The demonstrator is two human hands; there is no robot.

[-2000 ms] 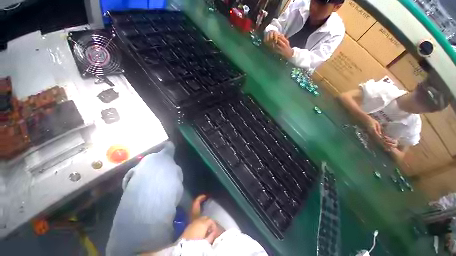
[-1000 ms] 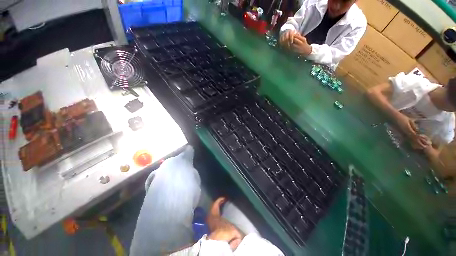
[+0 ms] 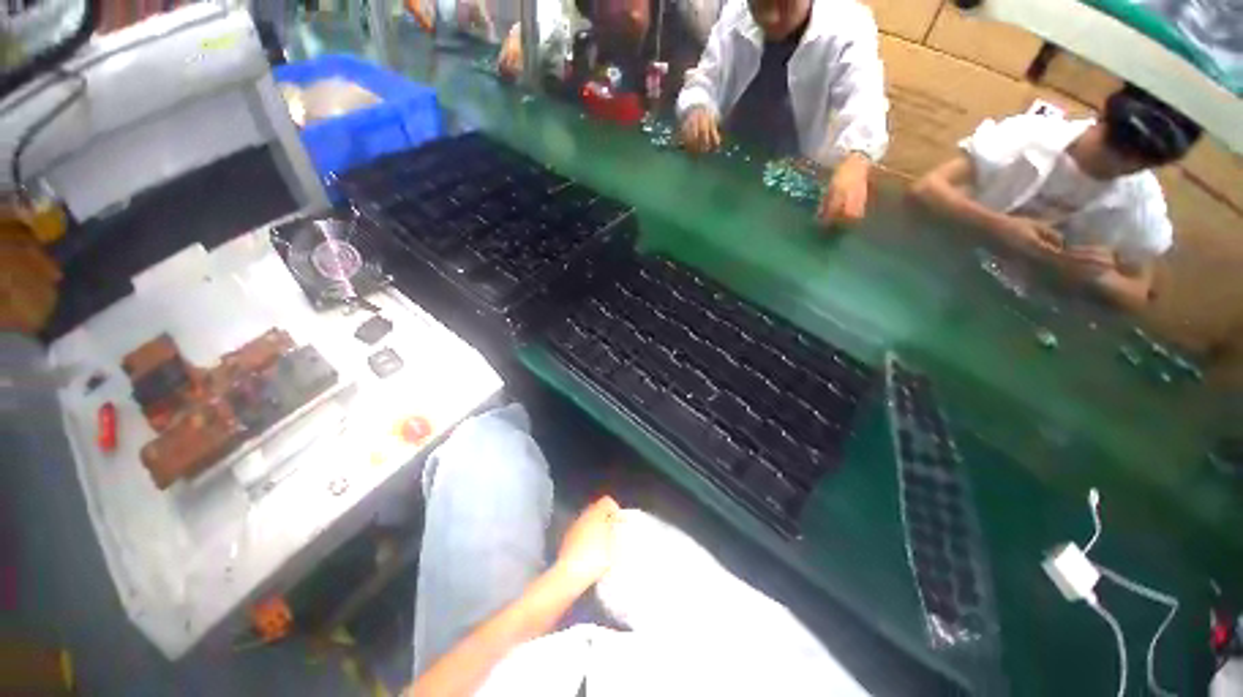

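My left hand (image 3: 593, 539) rests low over my lap, at the bottom middle. It is small and blurred, and I cannot tell whether it holds anything. My right hand does not show. A black pocketed tray (image 3: 709, 388) lies on the green bench, right of my legs. A raised stack of black trays (image 3: 477, 218) stands behind it. A clear strip with dark round parts (image 3: 934, 497) lies right of the tray. On the white machine table (image 3: 150, 545) is the reddish-brown and black fixture (image 3: 218, 415). Two dark housings (image 3: 386, 361) lie near the fan.
A fan (image 3: 331, 259) sits at the table's back corner. An orange-red button (image 3: 413, 429) is on its front edge and a red stick (image 3: 108, 426) lies at left. A blue bin (image 3: 368, 125) stands behind. Other people work across the bench (image 3: 1091, 449). A white adapter (image 3: 1070, 572) lies right.
The view has shifted, showing more of the bin and the adapter. The blue thing beside my hand no longer shows. The person across the bench has moved their hands apart, one reaching toward the green parts.
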